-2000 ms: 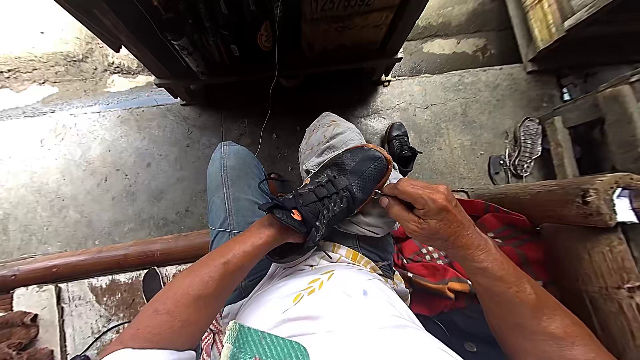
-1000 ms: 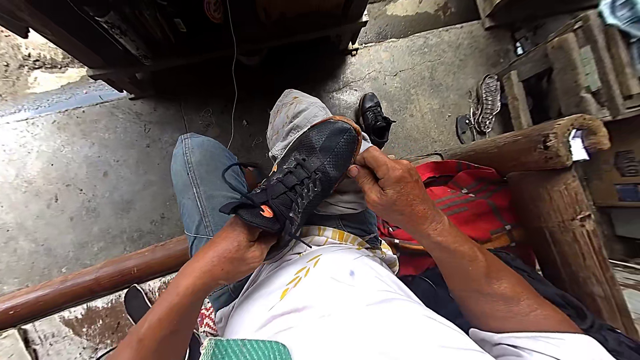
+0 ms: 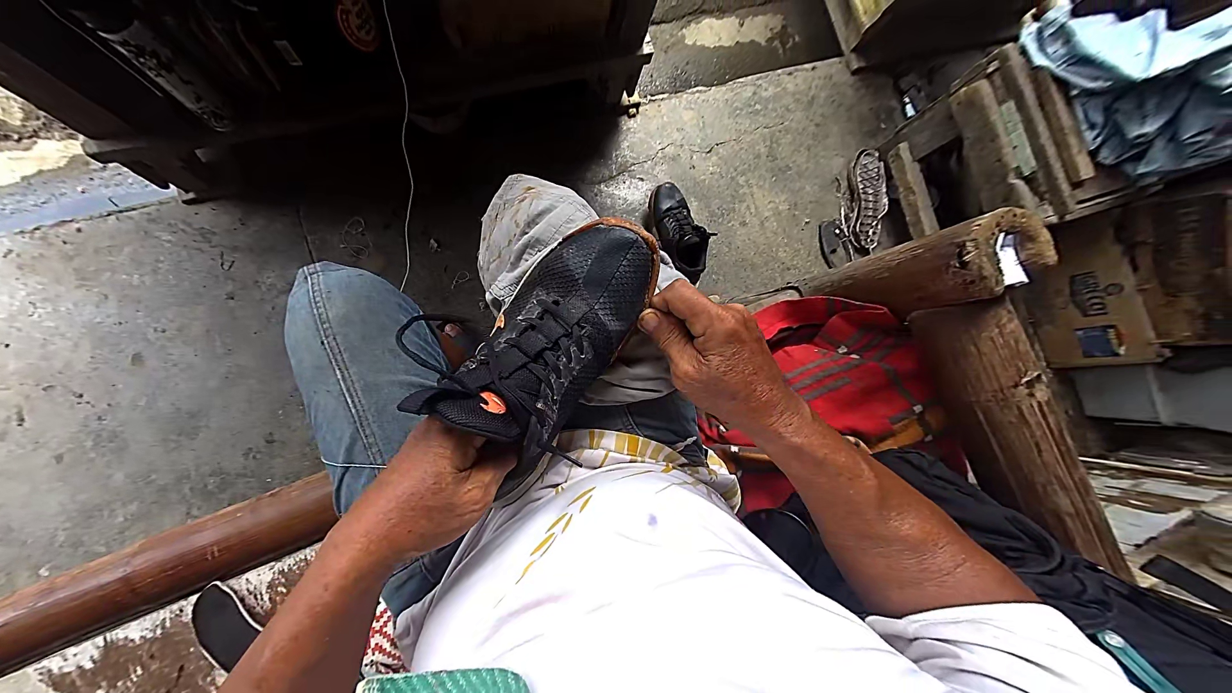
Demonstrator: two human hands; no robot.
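Observation:
A black laced sneaker (image 3: 568, 327) with an orange-brown sole edge and an orange tab lies tilted above my lap, toe pointing up and right. My left hand (image 3: 438, 486) grips it at the heel end, its fingers partly hidden inside or under the collar. My right hand (image 3: 717, 356) is at the sole edge near the toe, thumb and forefinger pinched together; whether something thin is between them cannot be told. Under the shoe lies a grey stained cloth (image 3: 534, 231) over my knee, beside a blue jeans leg (image 3: 346, 375).
Another black shoe (image 3: 680, 229) stands on the concrete floor, and a shoe sole (image 3: 866, 197) lies farther right. A red plaid cloth or bag (image 3: 837, 366) is beside my right forearm, next to a wooden rail (image 3: 1011, 414). A dark cabinet (image 3: 385, 115) stands ahead, with a thin string hanging.
My left hand still holds the sneaker, and my right hand stays at its toe edge. The view has shifted, with more of the wooden crates at the right showing.

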